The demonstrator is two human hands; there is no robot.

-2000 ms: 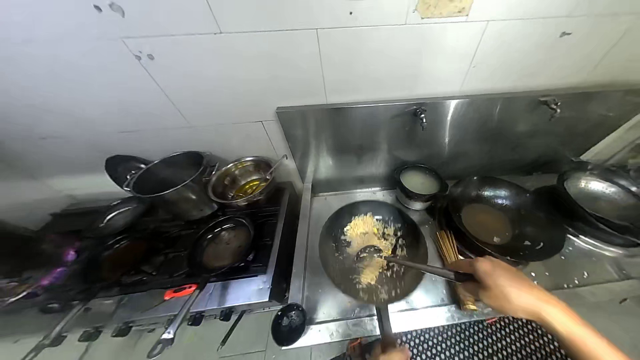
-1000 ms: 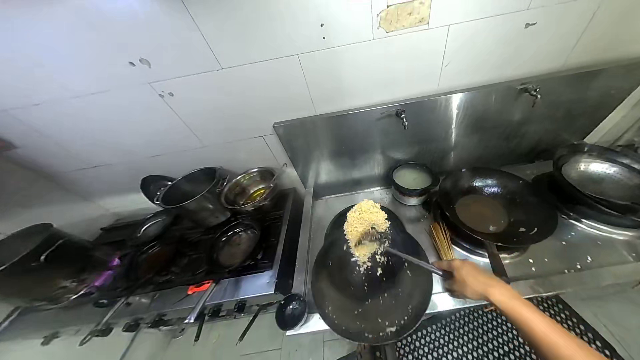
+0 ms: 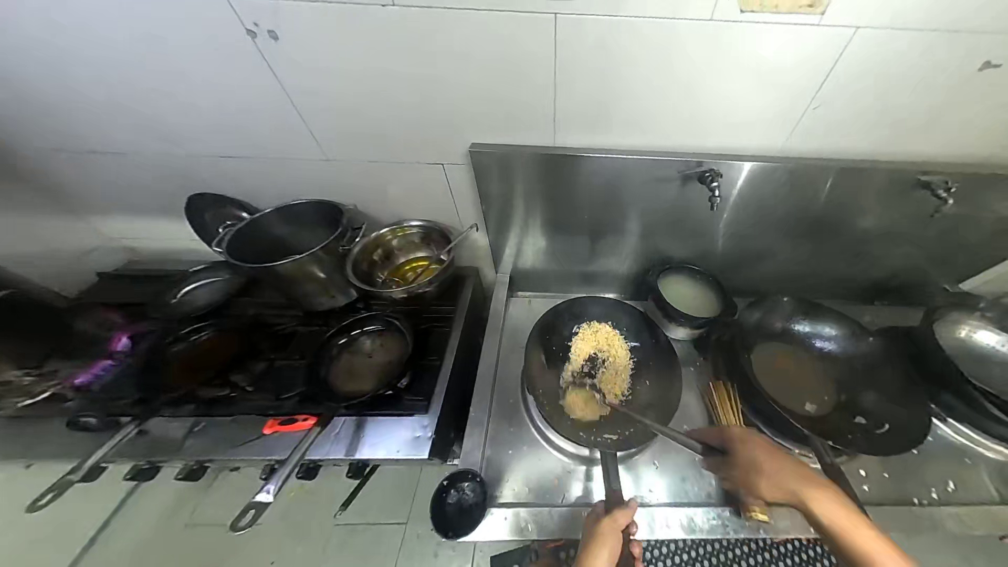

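My left hand [image 3: 605,535] is closed around the handle of a dark wok [image 3: 543,362], which rests on the steel burner counter. Fried rice [image 3: 602,350] lies in the wok, partly clumped near the ladle's head. A ladle [image 3: 657,428] reaches into the rice from the right, and my right hand [image 3: 744,465] grips the end of its shaft. Just behind that hand stands a bamboo wok brush [image 3: 724,403], partly covered by the fingers. The ladle's bowl is hard to make out among the rice.
Right of the wok are a pot of whitish liquid [image 3: 690,294] and a second wok [image 3: 819,370] holding liquid. On the left stove stand a stockpot [image 3: 291,244], a steel bowl of oil [image 3: 402,260] and a frying pan [image 3: 366,362]. A black bowl [image 3: 459,504] sits at the counter's front left corner.
The wok, raised and tilted toward me a second ago, is back down on the burner. The rice has spread lower in it. The view has shifted.
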